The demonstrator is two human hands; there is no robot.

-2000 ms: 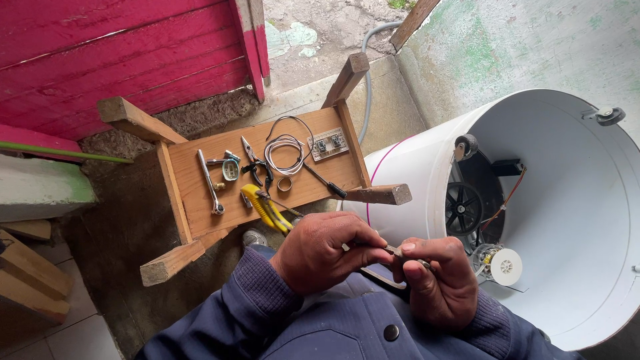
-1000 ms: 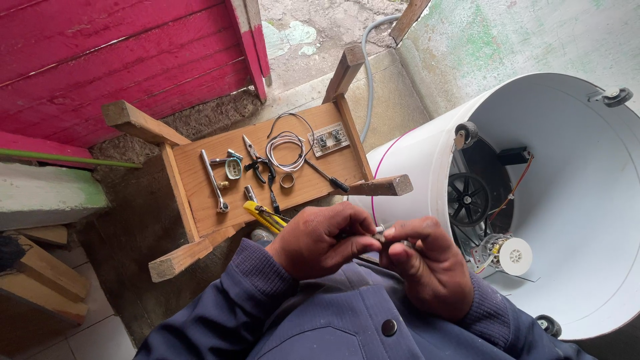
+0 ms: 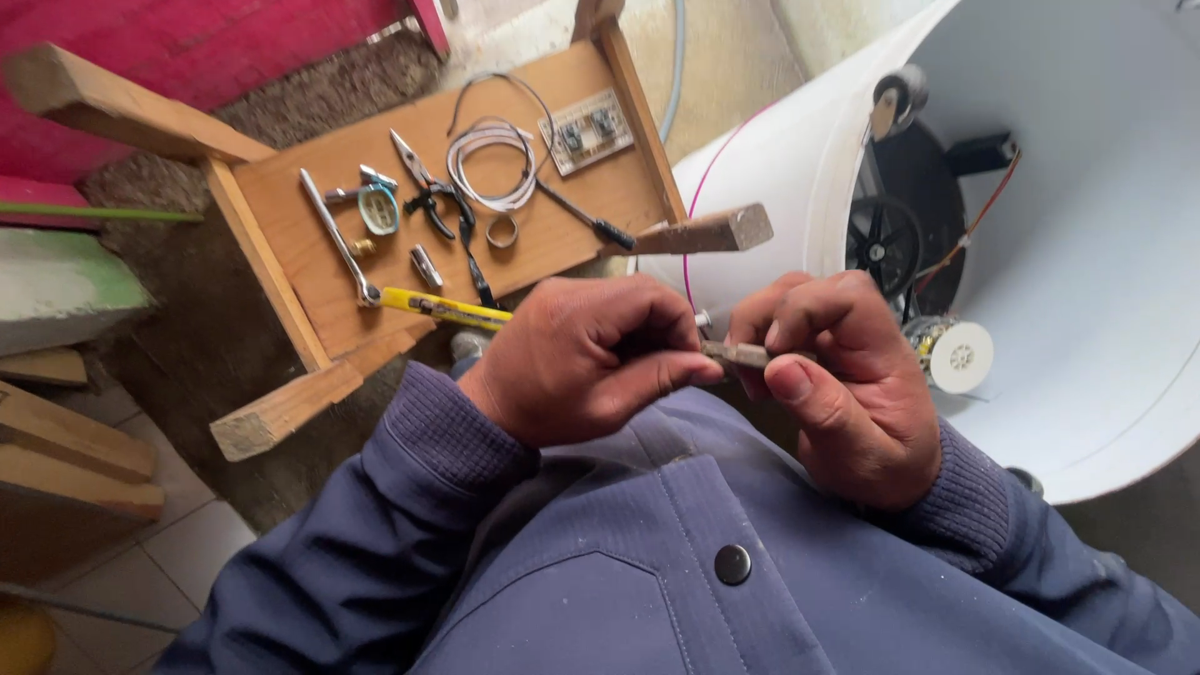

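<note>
In front of my chest, my left hand (image 3: 600,361) and my right hand (image 3: 839,384) pinch a small greyish part (image 3: 741,353) between thumbs and fingers; its exact kind is hidden by the fingers. A small whitish piece (image 3: 702,320) shows just above the fingertips. Beyond my left wrist a yellow-handled tool (image 3: 445,307) reaches over the edge of an upturned wooden table (image 3: 309,309). On its board lie a ratchet wrench (image 3: 335,234), needle-nose pliers (image 3: 412,161), a socket (image 3: 427,266), a roll of tape (image 3: 502,232) and a coiled white cable (image 3: 487,167).
A metal plate with two fittings (image 3: 589,131) lies at the board's far right. Table legs (image 3: 712,231) stick up at its corners. At right, a large white appliance drum or housing (image 3: 778,178) lies tipped, with a black pulley (image 3: 878,251) and a white round part (image 3: 961,357) inside.
Both hands stay together around the small part, with the fingers shifted on it. The view has moved closer to the hands and table.
</note>
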